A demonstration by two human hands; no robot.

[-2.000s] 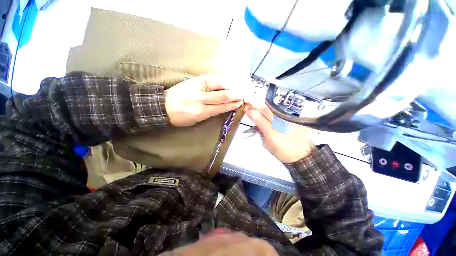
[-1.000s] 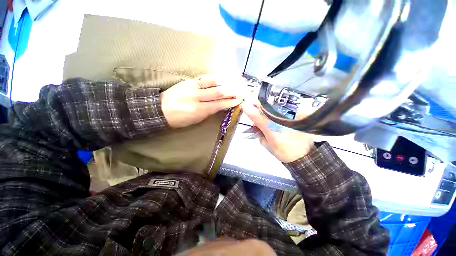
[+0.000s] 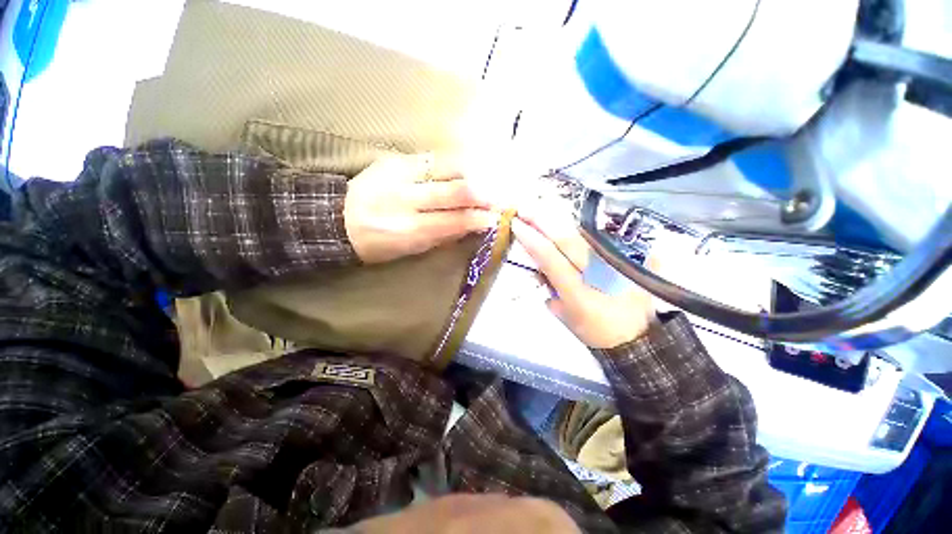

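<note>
A tan garment panel [image 3: 344, 302] lies on the white table and hangs over its front edge. A zipper [image 3: 476, 273] with a brown-tan strip runs along its right edge. My left hand [image 3: 412, 214] lies flat on the panel, fingertips at the top of the zipper edge. My right hand [image 3: 585, 292] is on the other side of that edge, its fingertips touching the strip end beside the left fingertips. A small dark blade tip shows under the right palm. Glare washes out the fingertips and the needle area.
The white machine head [image 3: 668, 94] with a blue stripe fills the upper right. A dark curved rim [image 3: 720, 313] crosses in front of it. A black phone [image 3: 819, 360] lies on the table at right. The table's ruler-like front edge [image 3: 532, 373] runs below the hands.
The view of the machine head has shifted, and its dark rim now partly covers the phone. Both hands stay at nearly the same place on the zipper edge.
</note>
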